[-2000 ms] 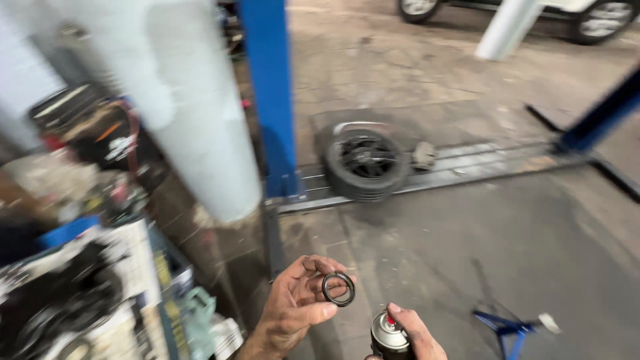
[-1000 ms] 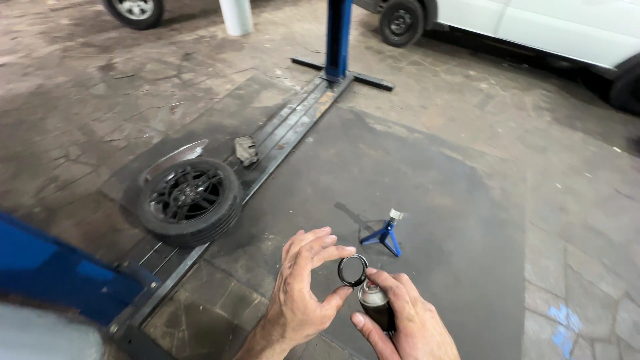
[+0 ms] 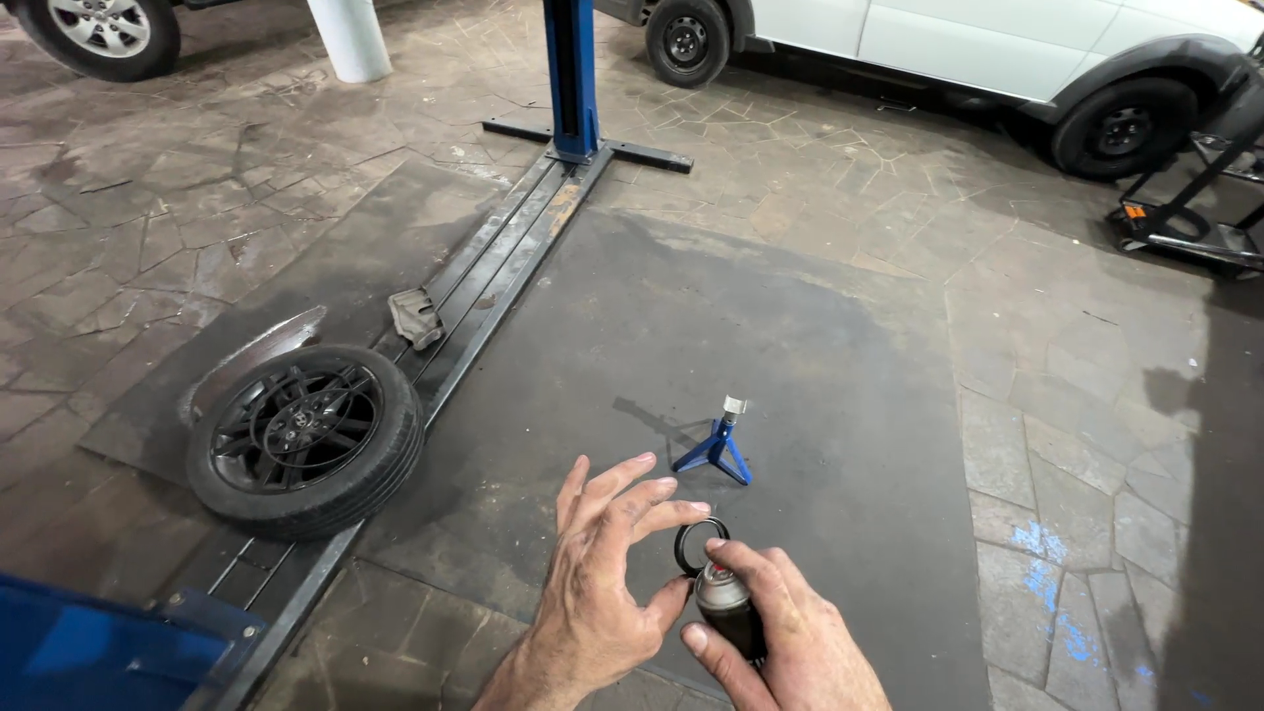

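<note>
Between the thumb and index finger of my left hand (image 3: 612, 583) is a thin black ring (image 3: 681, 549), held upright at the lower middle of the head view. My right hand (image 3: 795, 637) is wrapped around a dark aerosol can (image 3: 729, 607) with a silver top, its index finger on the red nozzle. The can's top is close beside the ring; whether they touch I cannot tell. Part of the can is hidden by my right fingers.
A blue jack stand (image 3: 719, 454) stands on the dark floor beyond my hands. At left a wheel with a tyre (image 3: 306, 439) lies by the steel base rail of a blue lift post (image 3: 573, 79), near a grey metal part (image 3: 417, 318). A wheeled black cart (image 3: 1185, 222) stands far right.
The view has swung right, away from the cluttered bench at left. The can, apart from the ring two seconds ago, is now close beside it. Both hands keep their holds.
</note>
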